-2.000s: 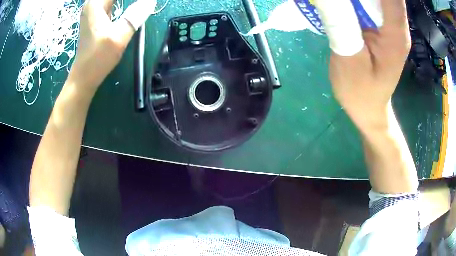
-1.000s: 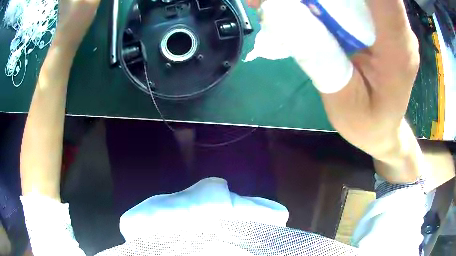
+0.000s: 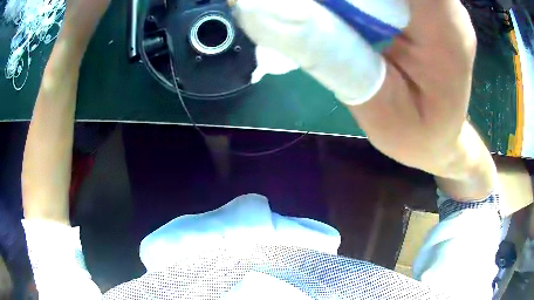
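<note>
The black plastic housing lies at the bench's front edge. It has a silver ring around its centre hole, and its top is cut off by the picture's edge. My right hand, with white finger cots, is shut on the glue bottle with a blue label, over the housing's right side. A white tapering shape shows below the fingers, perhaps the bottle's front end. My left hand is at the top left, its fingers out of the picture. A thin dark strand trails from the housing over the edge.
A tangled white cord pile lies at the upper left. A black bar stands beside the housing. Yellow-orange edging runs along the bench's right side. A brown cardboard box is below the bench at right.
The housing and bench have shifted up in the picture. My right hand has moved left with the bottle, from beside the housing to over its right side. My left hand's fingers have left the picture.
</note>
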